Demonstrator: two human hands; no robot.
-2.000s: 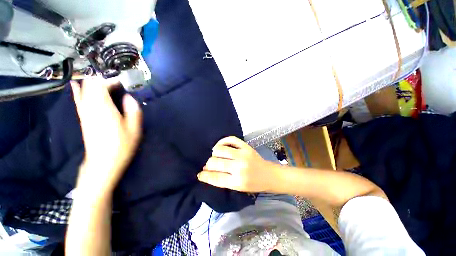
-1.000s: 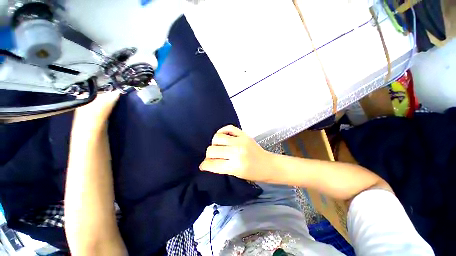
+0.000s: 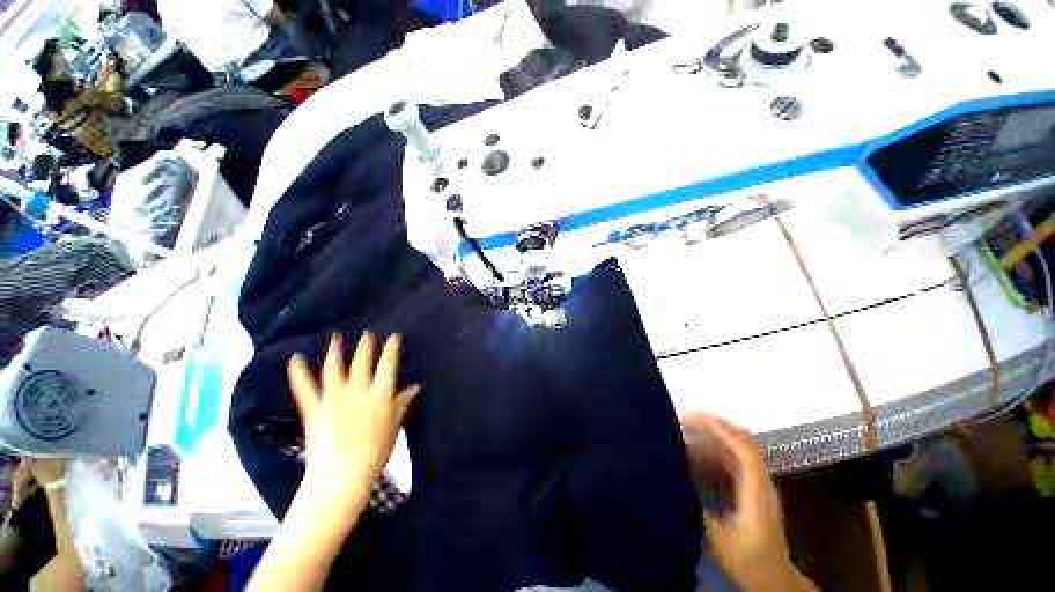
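Note:
The dark navy garment (image 3: 532,428) lies on the white machine table and hangs over its front edge. Its upper part is under the presser foot and needle (image 3: 538,303), where a bright light falls. Black-and-white checked fabric (image 3: 385,495) shows beside my left wrist. My left hand (image 3: 353,405) lies flat on the left part of the garment, fingers spread. My right hand (image 3: 735,486) is at the garment's right edge, blurred, fingers curled; whether it grips the cloth cannot be told.
The white sewing machine head (image 3: 648,127) with a blue stripe and dark control panel (image 3: 972,150) spans the upper right. A grey box with a round vent (image 3: 75,393) stands at the left. A person (image 3: 81,98) sits at the far upper left. A cardboard box (image 3: 827,532) is below the table edge.
The view has swung up and left, showing the whole machine head. My left hand has left the needle area and lies spread on the cloth at left. My right hand's fingers have shifted along the right edge.

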